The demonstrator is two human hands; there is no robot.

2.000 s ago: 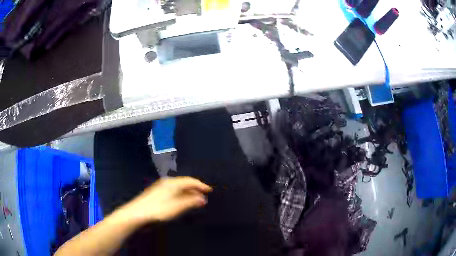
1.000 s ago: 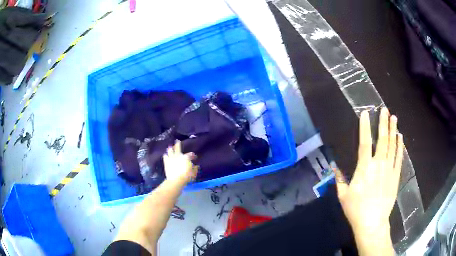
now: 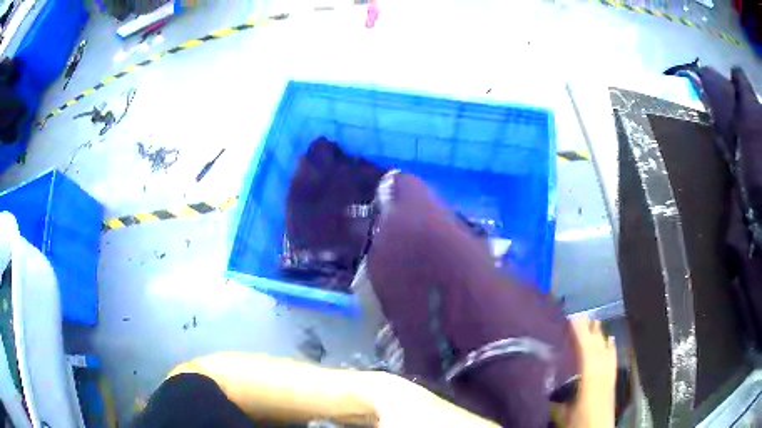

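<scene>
A dark plum jacket with grey plaid trim [image 3: 451, 284] is stretched and blurred from the blue bin [image 3: 418, 134] over its near rim toward me. My right hand [image 3: 591, 372] is at the jacket's lower right edge, its fingers against the cloth, and seems to hold it. My left forearm crosses the bottom of the view from the left. My left hand [image 3: 434, 410] is blurred, partly behind the jacket and near the bottom edge, so its grip cannot be seen. Another plum garment [image 3: 330, 201] lies in the bin's left part.
A brown board with a taped strip [image 3: 668, 251] stands at the right, with plum garments [image 3: 744, 159] at its far side. A smaller blue box [image 3: 67, 242] is at the left. Yellow-black tape [image 3: 175, 215] and thread scraps mark the floor. A white curved object [image 3: 33, 318] is at the lower left.
The view has shifted, so the bin appears further right. A plum jacket has been raised from the bin toward me. My right hand has moved from the brown board to the jacket's edge.
</scene>
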